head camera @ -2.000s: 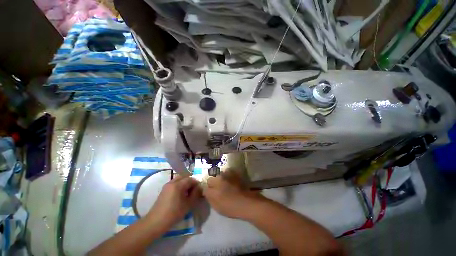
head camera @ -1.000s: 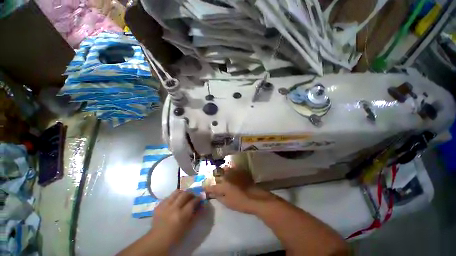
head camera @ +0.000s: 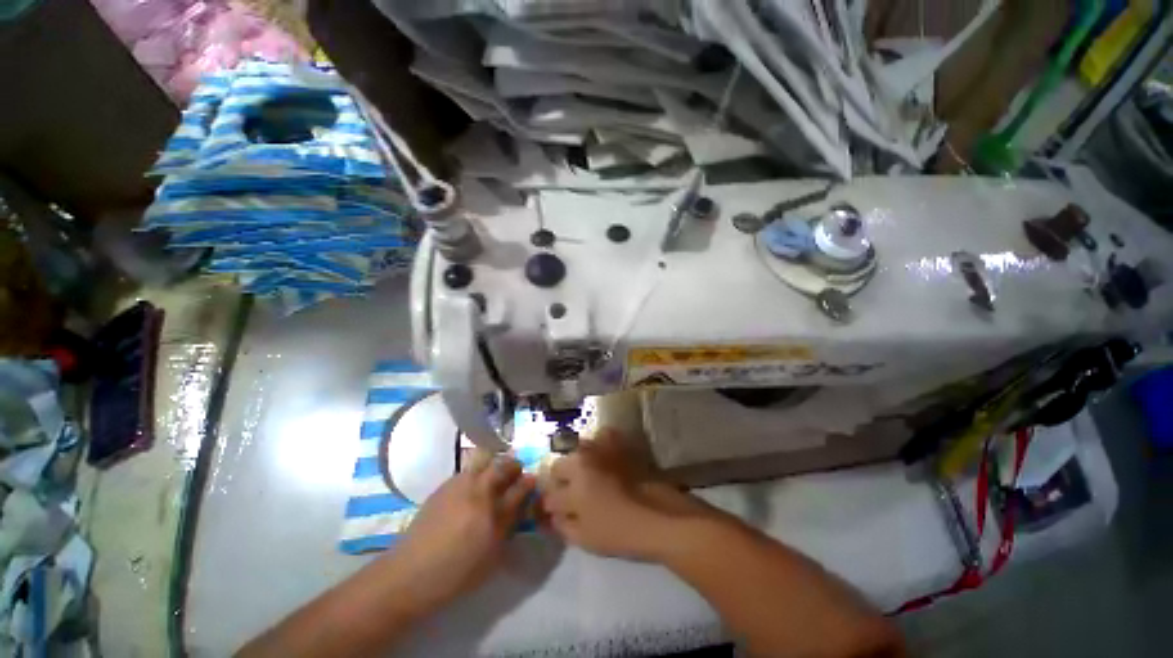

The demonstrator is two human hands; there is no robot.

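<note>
A blue-and-white striped panel (head camera: 373, 501) with a round hole lies flat on the table, its right part under the left end of the sewing machine head (head camera: 720, 289). My left hand (head camera: 473, 517) has its fingers on the panel's right part, just in front of the presser foot area. My right hand (head camera: 598, 495) is close beside it, fingertips bent at the cloth edge near the needle. The fingertips nearly meet and hide the cloth between them. Glare blurs the needle area.
A stack of striped pieces (head camera: 277, 193) stands behind left of the machine. White cut pieces (head camera: 579, 77) are heaped behind it. A dark phone-like rectangle (head camera: 125, 386) and loose pale blue-white pieces (head camera: 32, 476) lie at left. A red cord (head camera: 988, 514) hangs at right.
My left hand has moved up towards the needle and closer to my right hand. My right hand's fingers are more bent. The panel has barely moved.
</note>
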